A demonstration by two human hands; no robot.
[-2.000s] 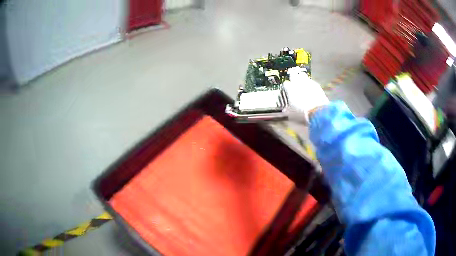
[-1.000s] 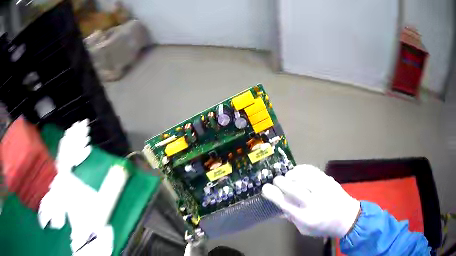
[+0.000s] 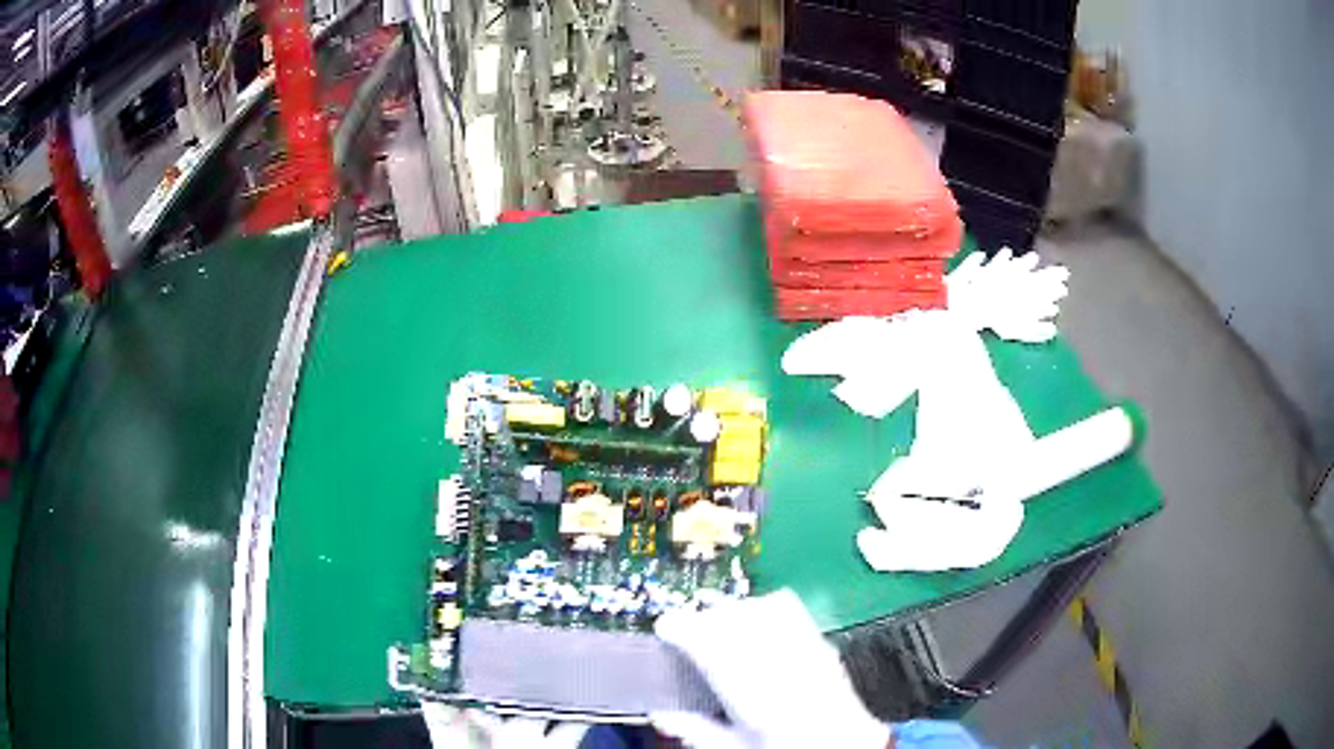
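Observation:
A dark green circuit board [image 3: 629, 505] is over the front of the green bench, its ribbed heatsink [image 3: 556, 666] towards me. I cannot tell whether it touches the mat. My right hand [image 3: 768, 673], in a white glove, grips the heatsink's right end. My left hand [image 3: 498, 729], also white-gloved, shows only as a strip under the front left edge; the board hides most of it. A white glue syringe [image 3: 1083, 451] with a green rear cap lies on a white cloth [image 3: 973, 417] at the right. A thin dark tool [image 3: 944, 499] lies on the cloth.
The green bench mat [image 3: 585, 307] borders a dark green conveyor [image 3: 132, 512] with a metal rail [image 3: 271, 454] at the left. Red foam pads [image 3: 856, 205] are stacked at the back right, before a black rack [image 3: 1010, 117]. Yellow-black floor tape [image 3: 1105, 659] runs at the right.
The view has swung from the floor and red-lined black tote to the bench. The board has come from above the floor to over the bench front; my left hand has joined on it.

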